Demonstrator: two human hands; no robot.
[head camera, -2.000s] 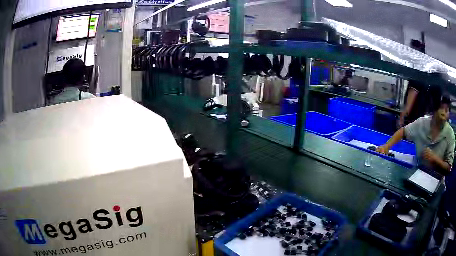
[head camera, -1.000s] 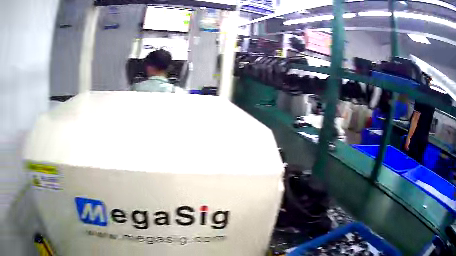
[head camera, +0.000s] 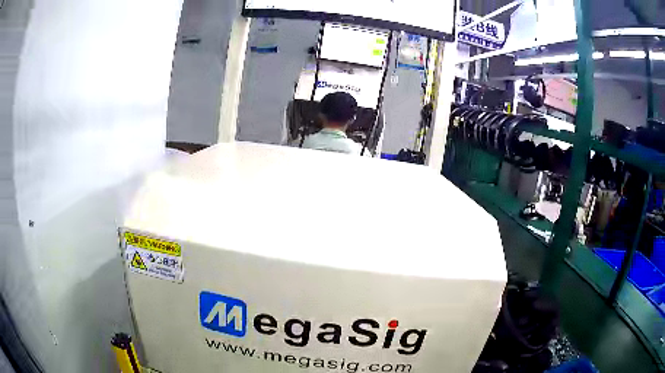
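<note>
The off-white lid (head camera: 313, 218) of the MegaSig shield box fills the middle and bottom of the view. Its front shows the blue M logo and a yellow warning label at its left. The inside of the box is hidden. A yellow-black sensor bar (head camera: 126, 354) stands at the lid's lower left corner. Neither of my hands is in the picture.
A grey-white panel (head camera: 87, 167) stands close at left. Black headphones (head camera: 519, 320) lie right of the lid, beside a blue tray (head camera: 573, 366) cut off by the bottom edge. A person (head camera: 337, 124) sits beyond the box. Green shelving (head camera: 583, 146) stands at right.
The view has turned left. The lid has moved from the left to the middle of the picture, and the blue tray has nearly left it at the lower right.
</note>
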